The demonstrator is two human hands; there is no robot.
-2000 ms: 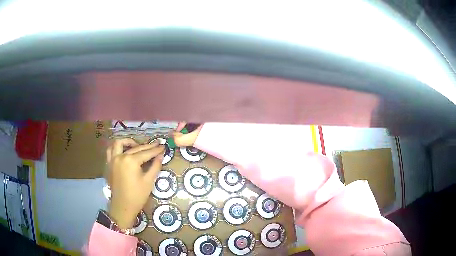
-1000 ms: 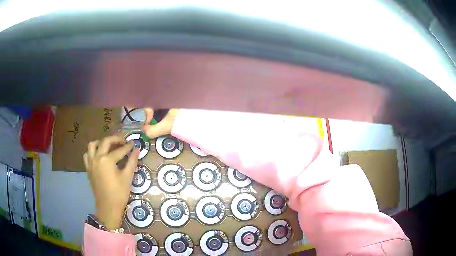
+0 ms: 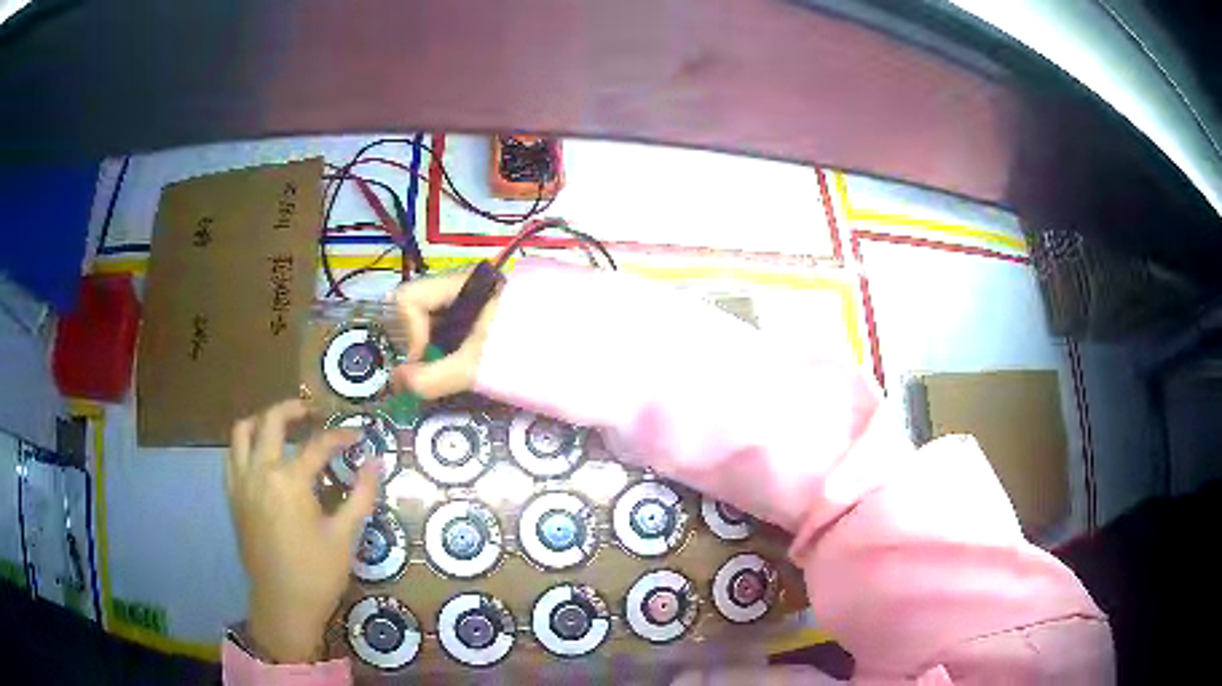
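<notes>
Round components with white rings (image 3: 462, 537) sit in rows in a clear tray over brown board (image 3: 426, 590). My right hand (image 3: 440, 335) holds a test probe (image 3: 466, 306) with a dark handle and a green end (image 3: 422, 386), near the tray's upper left. Its leads trail from the back. My left hand (image 3: 288, 503) is over the tray's left edge, thumb and fingers apart around a component (image 3: 359, 450) in the second row. Whether the fingertips touch it is hard to tell. My right sleeve covers the tray's upper right part.
An orange multimeter (image 3: 525, 166) lies beyond the tray with red and black leads (image 3: 382, 201). A marked cardboard piece (image 3: 241, 302) and a red container (image 3: 101, 338) are at left. A brown cardboard block (image 3: 992, 436) is at right. A dark bar crosses the top.
The view has shifted, so the multimeter and leads now show. My left fingers have moved from the top row to the second-row component. The probe in my right hand is more visible.
</notes>
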